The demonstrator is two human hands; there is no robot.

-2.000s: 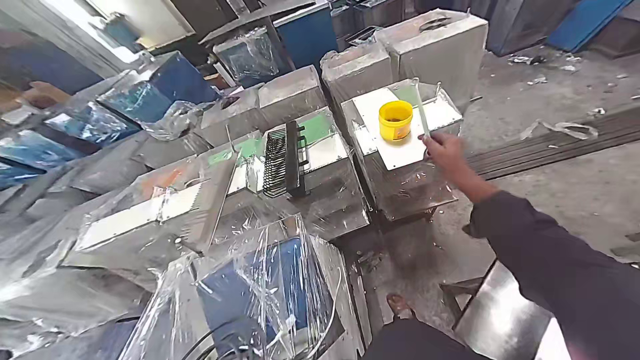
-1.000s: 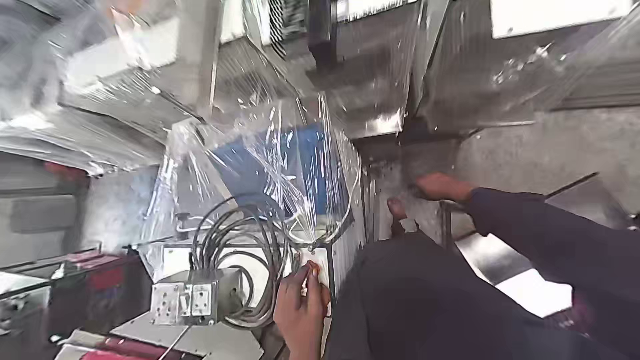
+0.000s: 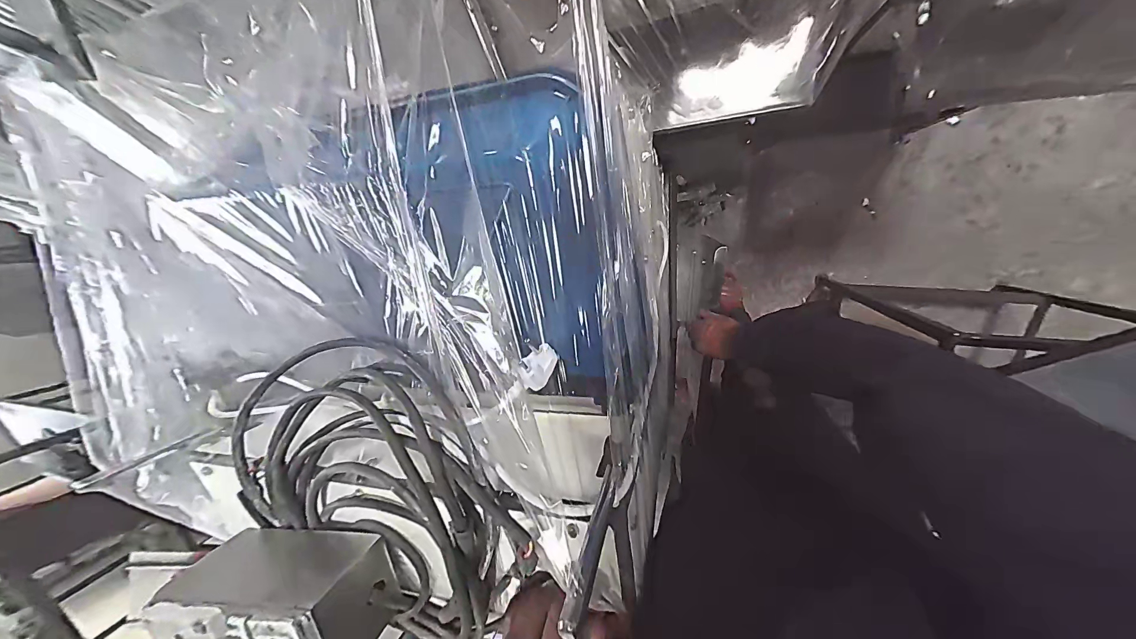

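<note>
My left hand point(image 3: 555, 612) is low in the view, partly cut off by the bottom edge. It is beside black cables point(image 3: 373, 444) and the gathered clear plastic film point(image 3: 461, 266); whether its fingers grip anything is unclear. The film drapes over a unit with a blue panel point(image 3: 541, 231). My right hand point(image 3: 714, 335), at the end of a dark sleeve, is right of the wrapped unit, by a greyish flat piece point(image 3: 701, 275). Blur hides whether it holds that piece. A metal socket box point(image 3: 275, 577) lies left of my left hand.
A dark metal frame point(image 3: 950, 337) stands on the concrete floor point(image 3: 1021, 195) at the right. Another film-wrapped metal unit point(image 3: 745, 71) is at the top. The looped cables spread between the socket box and the wrapped unit.
The yellow tub and the units near my right hand two seconds ago are out of view. My left hand has come into view since then. The view has swung down and closer to the wrapped blue unit.
</note>
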